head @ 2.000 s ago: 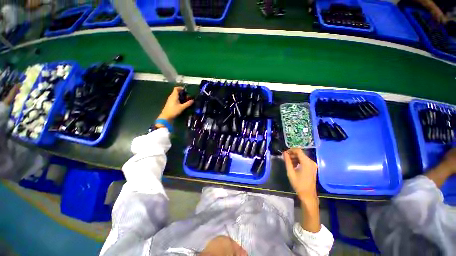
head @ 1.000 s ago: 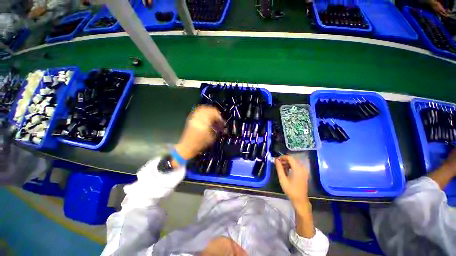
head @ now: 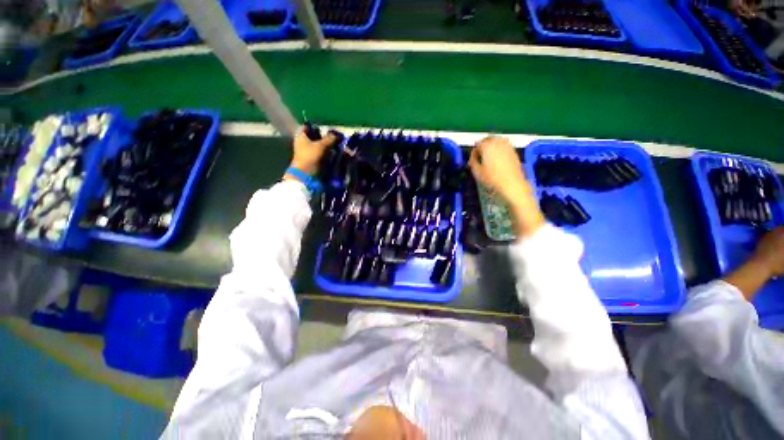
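My left hand (head: pixel 311 153) is at the far left corner of the blue parts tray (head: pixel 391 293), with a small black housing (head: pixel 312 131) between its fingers. The tray is crowded with black units (head: pixel 404 228), many with thin pale or pinkish leads. My right hand (head: pixel 499 168) is over the far end of the clear box of green circuit boards (head: pixel 498 216), with its fingers curled. Whether it holds anything cannot be told. The hand hides much of the box.
A blue tray with rows of black units (head: pixel 615 266) lies right of the box. At left are trays of black pieces (head: pixel 155 176) and white parts (head: pixel 58 185). A metal post (head: pixel 241 69) stands near the green conveyor (head: pixel 430 94). Another person's arm (head: pixel 739 288) is at right.
My left hand has moved from over the tray's middle to its far left corner. My right hand has moved from the near side of the clear box to over its far end.
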